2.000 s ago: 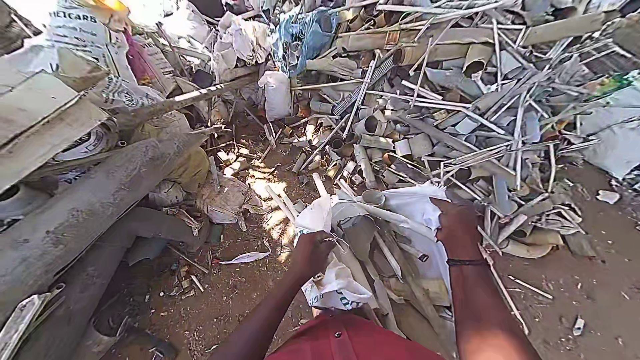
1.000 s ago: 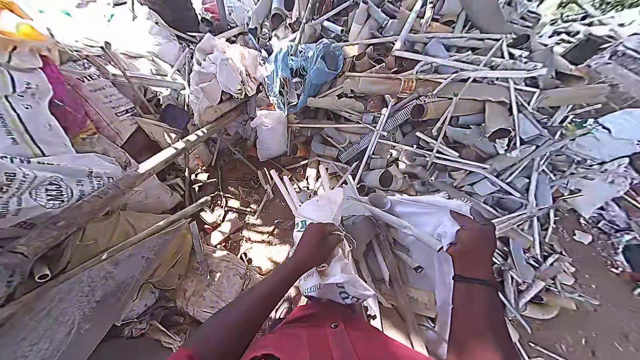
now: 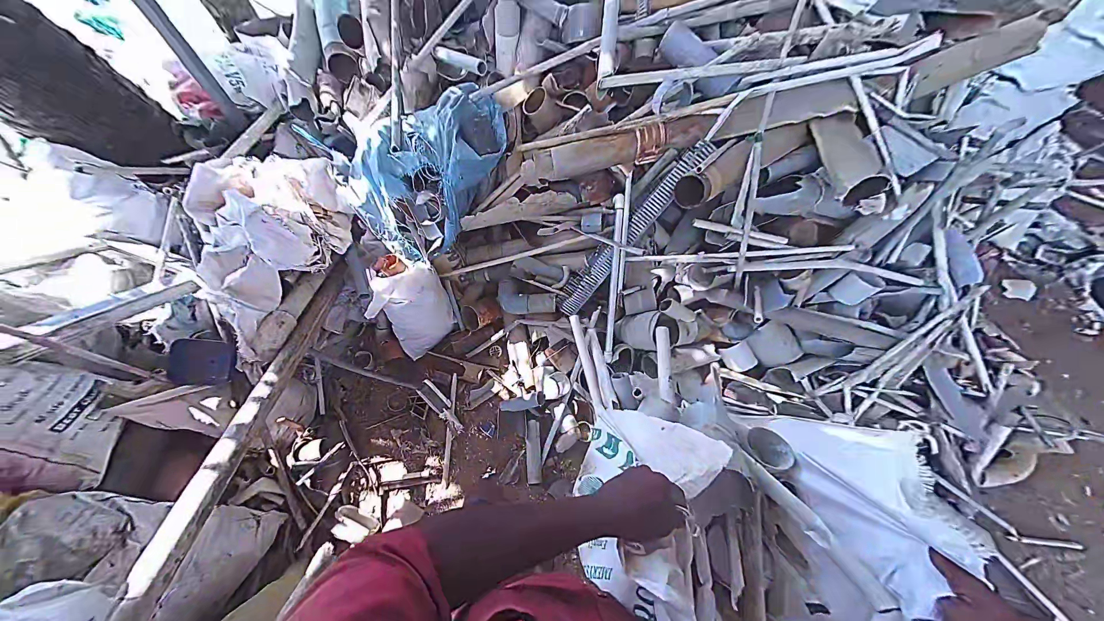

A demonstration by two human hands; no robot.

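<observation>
A white woven plastic sack with green print stands at the lower middle, its mouth spread around pipe pieces and long strips. My left hand is closed on the near left part of its rim. The sack's loose white cloth-like side spreads to the right. Of my right arm only a dark patch shows at the bottom right edge, under that white side; the hand itself is hidden. Several pale narrow pipes rise just beyond the sack's mouth.
A large heap of broken plastic pipes fills the far side and right. A blue plastic bag and a small filled white bag lie beyond to the left. A long wooden pole slants across the left, near printed sacks.
My left hand stays on the sack's rim. My right hand, earlier gripping the sack's right edge, has dropped low and out of sight. The view has swung toward the heap.
</observation>
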